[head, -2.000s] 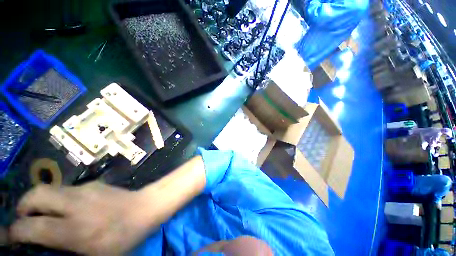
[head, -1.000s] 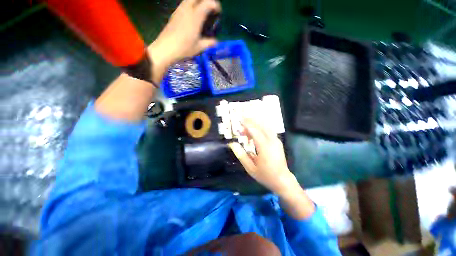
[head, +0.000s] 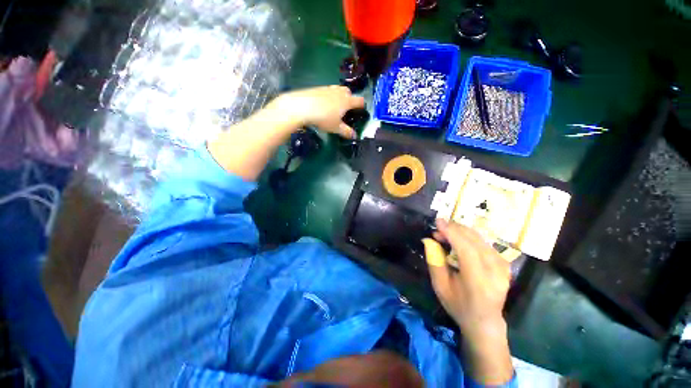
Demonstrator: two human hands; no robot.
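The cream-white assembly jig [head: 492, 204] lies on a black jig base [head: 379, 223], right of the tan-orange ring nest [head: 404, 176] with its dark centre. My right hand [head: 473, 276] is at the jig's lower left edge, index finger and thumb apart. The thumb tip looks yellow. I see nothing held there; its other fingers are partly hidden. My left hand [head: 327, 110] is left of the bins, with thumb and finger around a small black round part [head: 354, 118]. The orange-red and black screwdriver [head: 379, 23] hangs at the top, near the lens.
Two blue parts bins, left [head: 417, 92] with silver parts and right [head: 496, 110] with tweezers, stand behind the jig. A deep black parts tray [head: 629, 235] is at right. Black sub-assemblies [head: 304, 142] lie below my left hand. Clear blister trays [head: 197, 68] are at far left.
The view has swung left. My left hand has moved from above the bins to the bench at their left. My right hand has moved from the jig's middle to its lower left edge.
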